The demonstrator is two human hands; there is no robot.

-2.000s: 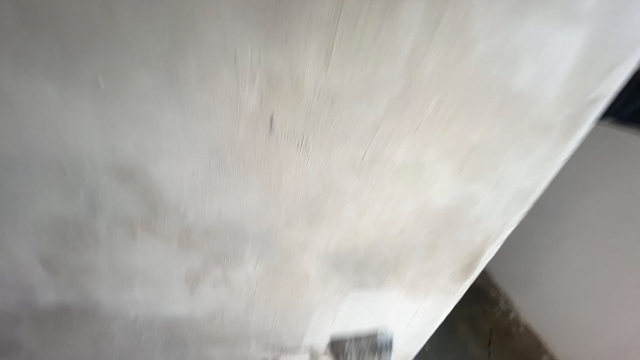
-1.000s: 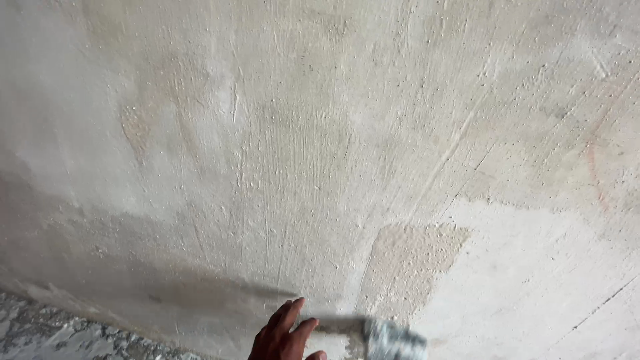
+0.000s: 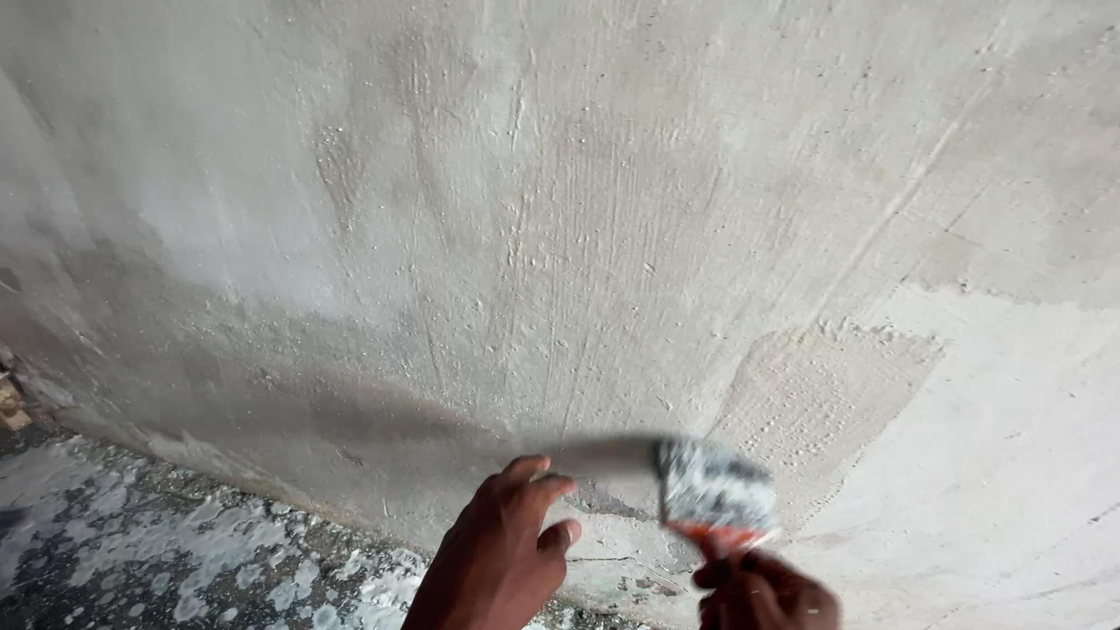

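A plastered wall (image 3: 612,219) with uneven pale grey and beige patches fills most of the view. At the bottom right, my right hand (image 3: 766,595) grips the handle of a broad tool (image 3: 717,490) with an orange base and a head smeared with white and dark material; blur hides whether it is a brush or a scraper. The head is at the wall, beside a rough beige patch (image 3: 827,394). My left hand (image 3: 512,542) holds nothing, its fingers apart near the wall, to the left of the tool.
Dark floor (image 3: 201,560) with white splatters runs along the wall's foot at the lower left. Chipped plaster (image 3: 643,582) shows low on the wall between my hands. A small brownish object (image 3: 10,402) lies at the far left edge.
My right hand has come into view on the tool's handle, and more of my left hand shows. The view swung across the wall between the first two frames.
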